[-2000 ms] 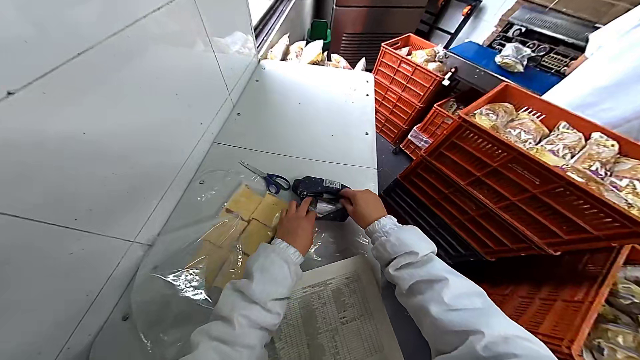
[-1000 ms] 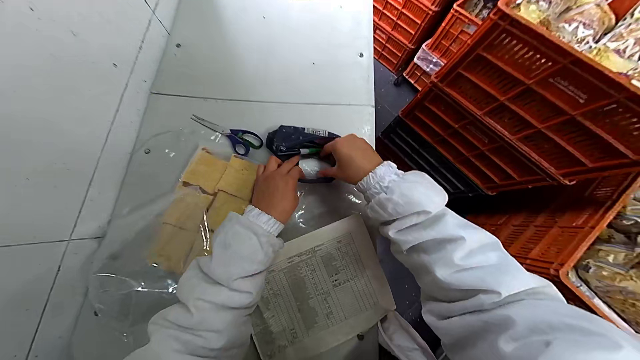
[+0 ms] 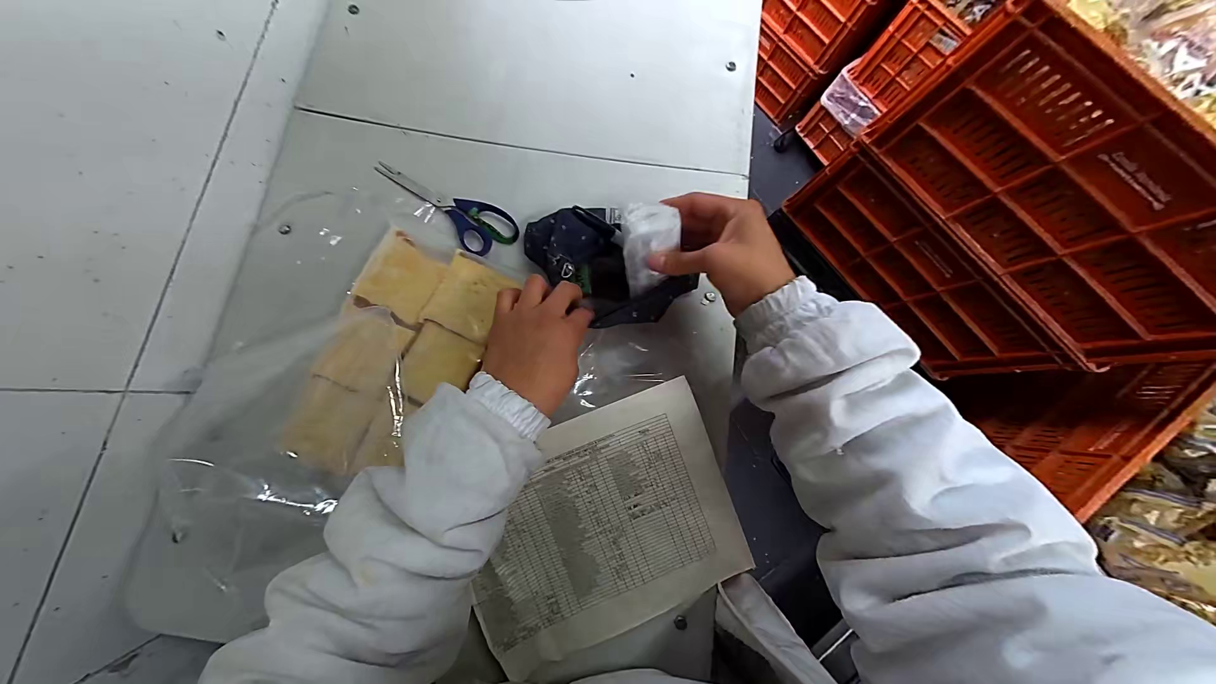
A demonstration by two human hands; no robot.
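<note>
My right hand [image 3: 727, 245] grips a small white plastic-wrapped bundle [image 3: 650, 242] between thumb and fingers, over the opening of a dark blue fabric pouch [image 3: 568, 237]. At the pouch's near left edge, my left hand [image 3: 540, 342] rests with bent fingers; whether it pinches the fabric is unclear. Scissors with blue handles [image 3: 470, 228] lie partly open just left of the pouch. Flat yellowish square pieces [image 3: 399, 277] sit in a clear plastic bag [image 3: 237, 475] left of my left hand. Below the hands lies a printed paper form [image 3: 617, 522].
The light grey panelled table [image 3: 532, 76] has a right edge close to my right hand. Beyond it are stacked orange plastic crates [image 3: 1073, 180], some holding bagged goods [image 3: 1168, 532]. A pale tiled wall [image 3: 85, 237] is at left.
The white bundle, lower in the pouch a second ago, is now raised at the opening in my right hand. The pouch is spread wider. The view has tilted down and closer.
</note>
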